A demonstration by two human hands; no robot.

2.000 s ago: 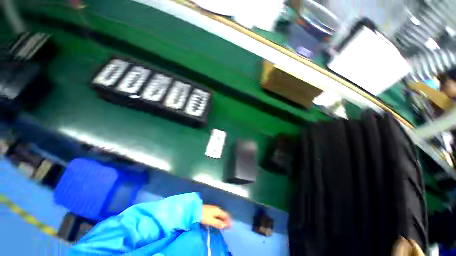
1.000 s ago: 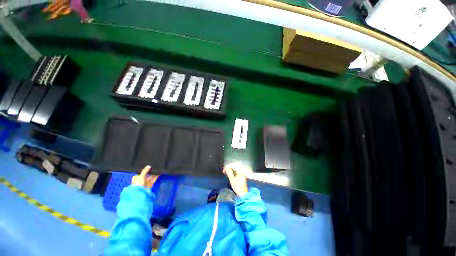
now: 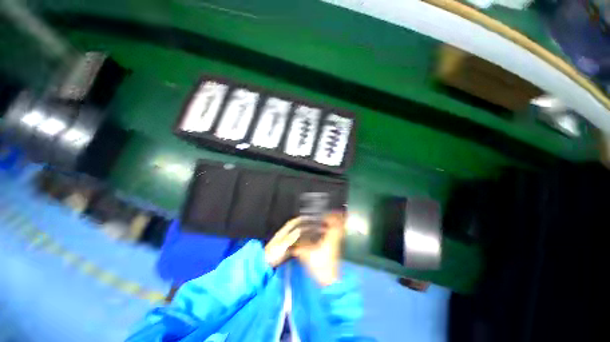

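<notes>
A small slab, blurred and greyish dark with a lighter top end (image 3: 314, 208), is held over the right part of the near black foam tray (image 3: 251, 200). My left hand (image 3: 284, 240) is at its left lower side. My right hand (image 3: 326, 250) is at its right side, blurred. The tray pockets left of the hands look dark, with no units visible. Behind it, a second foam tray (image 3: 264, 152) holds several silver-white units (image 3: 271, 124) with dark cut-outs.
A dark block with a shiny top (image 3: 423, 234) stands right of the trays. A tall black tray pile (image 3: 542, 247) fills the right. Shiny curved pieces (image 3: 53, 127) stand far left. A blue basket (image 3: 194, 254) is below the near tray. A cardboard box (image 3: 485, 79) lies under the shelf.
My hands have come together around a slab. The white unit that lay on the bench right of the near tray is gone from there. The view has shifted, moving the trays rightward in the picture.
</notes>
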